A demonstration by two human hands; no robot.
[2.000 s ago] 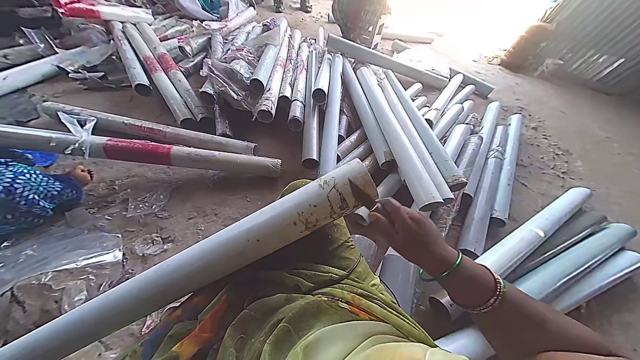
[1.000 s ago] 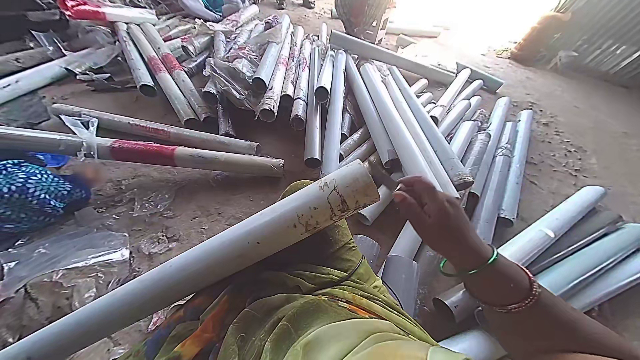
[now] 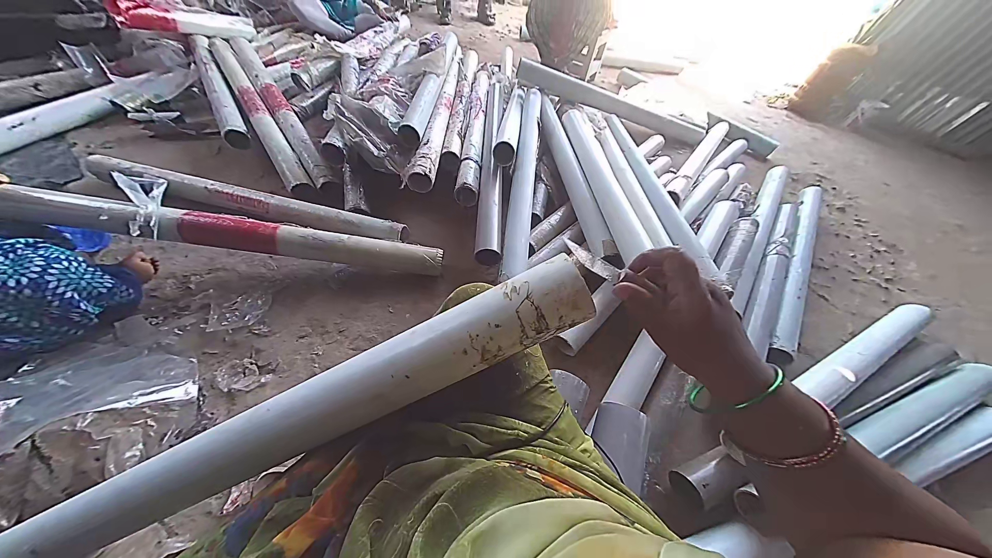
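Note:
A pale grey pipe (image 3: 341,387) lies slantwise across my lap, over the yellow-green patterned cloth (image 3: 465,480). Brown marks, like glue or dirt, cover its upper end. Just right of that end is my right hand (image 3: 674,302), wearing a green bangle and a beaded red one. Its fingers are closed on a thin, flat, pointed piece (image 3: 593,261), which looks like a blade; the tip points up and left toward the pipe's rim. Whether it touches the rim is unclear. My left hand is out of the picture.
Many pipes (image 3: 597,178) are heaped ahead and more (image 3: 868,372) lie at right. Red-banded pipes (image 3: 232,229) cross the left side, near another person's hand (image 3: 142,266) and blue patterned clothing (image 3: 54,294). Clear plastic film (image 3: 101,387) covers ground at lower left. A corrugated wall (image 3: 930,77) stands upper right.
My right hand has shifted slightly beside the pipe's end, and the pointed piece shows more plainly now. The pipe on my lap stays in about the same place.

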